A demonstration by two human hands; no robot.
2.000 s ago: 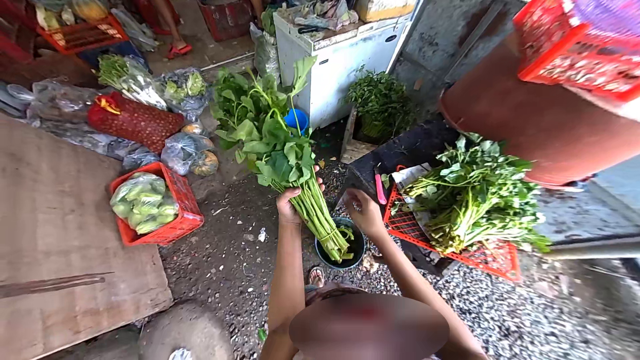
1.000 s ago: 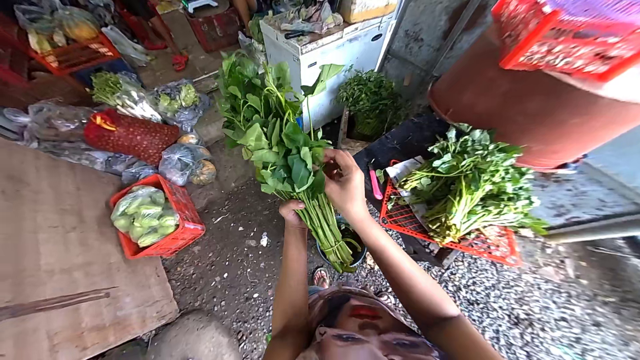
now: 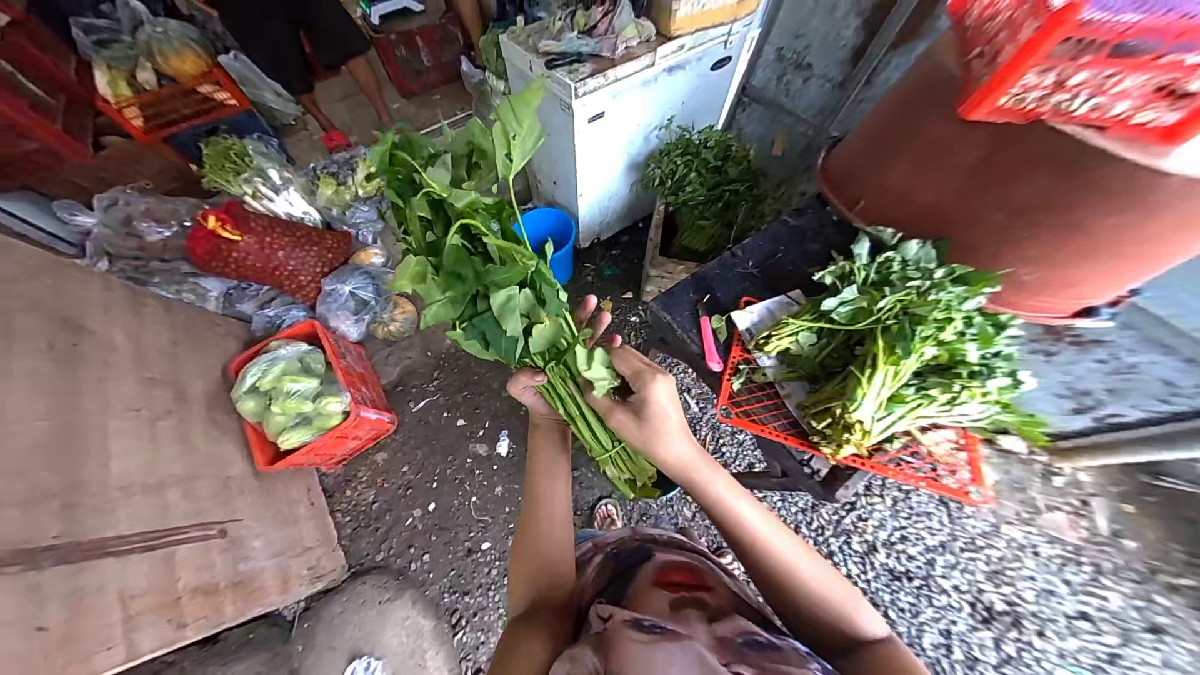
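A large bunch of long-stemmed leafy greens (image 3: 497, 291) slants across the middle, leaves at the upper left, stem ends at the lower right. A thin band circles the stems near their ends. My left hand (image 3: 544, 389) holds the stems from the left, partly hidden behind them. My right hand (image 3: 642, 398) is at the right side of the stems, fingers on a leaf low on the bunch. More leafy greens (image 3: 900, 347) lie on a red plastic crate (image 3: 769, 412) at the right. A pink-handled knife (image 3: 710, 339) lies on the dark bench just left of that crate.
A red crate (image 3: 375, 417) with bagged green vegetables (image 3: 291, 394) stands left, beside a plywood board (image 3: 141, 422). Behind are a red net sack (image 3: 272, 253), a blue container (image 3: 548, 239), a white chest freezer (image 3: 628, 136) and a person's legs (image 3: 366, 84). A terracotta-coloured tub (image 3: 1012, 206) stands right.
My right hand, apart from the stems beside their lower part two seconds ago, has moved up onto the bunch and now touches a leaf. My left hand keeps its hold.
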